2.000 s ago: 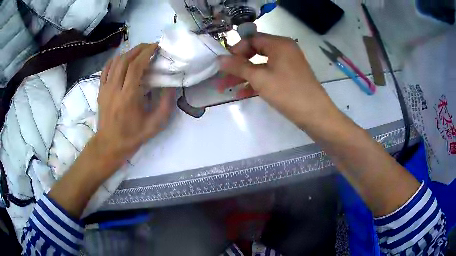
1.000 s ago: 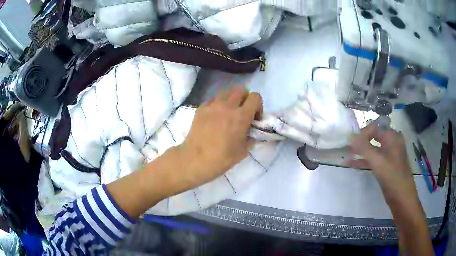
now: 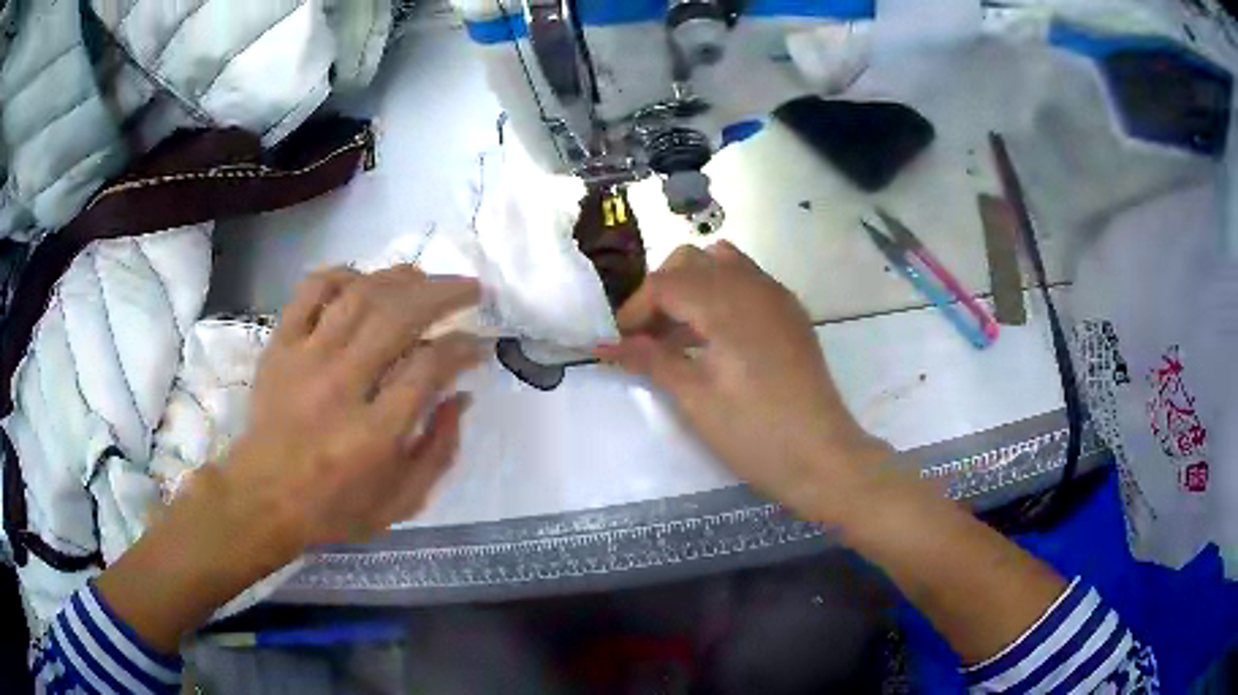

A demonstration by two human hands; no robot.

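A white sleeve end [image 3: 536, 265] lies at the left of the presser foot [image 3: 614, 170]. A small dark brown cuff piece [image 3: 614, 251] lies under and in front of the foot, against the sleeve's right edge. My right hand [image 3: 720, 360] pinches the front corner of the sleeve and cuff with thumb and fingers. My left hand [image 3: 360, 394] is at the sleeve's left side, blurred, fingers slightly bent over its edge; whether it grips the cloth is unclear. The white quilted jacket body [image 3: 122, 326] lies at the far left with a dark brown zip strip [image 3: 204, 177].
Snips with pink and light blue handles [image 3: 944, 292] lie right of the needle, beside a flat brown strip [image 3: 1002, 258]. A dark flat object [image 3: 862, 136] lies behind them. A black cord [image 3: 1052, 326] hangs over the right edge. A ruler strip [image 3: 611, 530] follows the front edge.
The view has swung back right from the jacket to the needle. The brown cuff piece now shows under the foot. My left hand has moved closer to the sleeve's end at the machine.
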